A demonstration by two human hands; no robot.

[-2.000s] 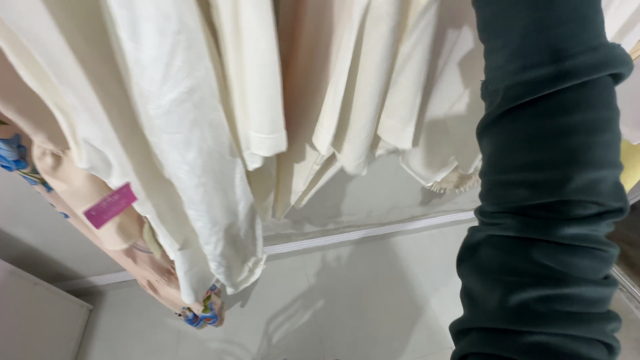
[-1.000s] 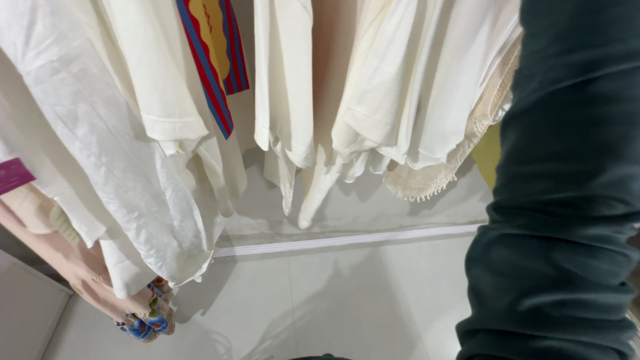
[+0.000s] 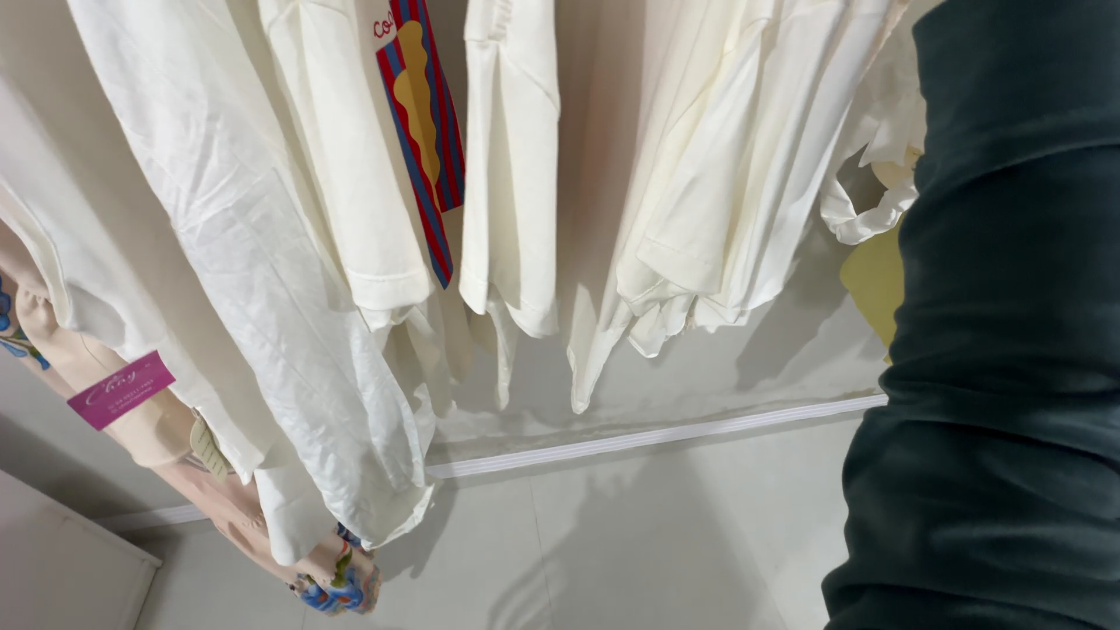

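Observation:
Neither my left hand nor my right hand shows in the head view; a dark green sleeve [image 3: 997, 350] runs up the right side, and its hand is out of view above. Several white and cream garments [image 3: 516, 175] hang close together from above the view, some with sleeves dangling. Between two of them shows a garment with a red, blue and yellow print [image 3: 424, 131]. At the left hangs a pale pink garment with blue floral ends [image 3: 341, 582], and a magenta tag [image 3: 122, 389] bearing writing lies over it.
A white skirting strip [image 3: 665, 435] runs along the wall's foot behind the garments. Grey floor tiles [image 3: 612, 542] lie below, with a shadow over them. A white box-like fixture [image 3: 61, 560] stands at the lower left. Something yellow [image 3: 875, 280] hangs beside the sleeve.
The printed garment, not visible two seconds ago, now shows between the white ones. The white garments on the right hang differently, and a shiny white loop of fabric now shows near the sleeve.

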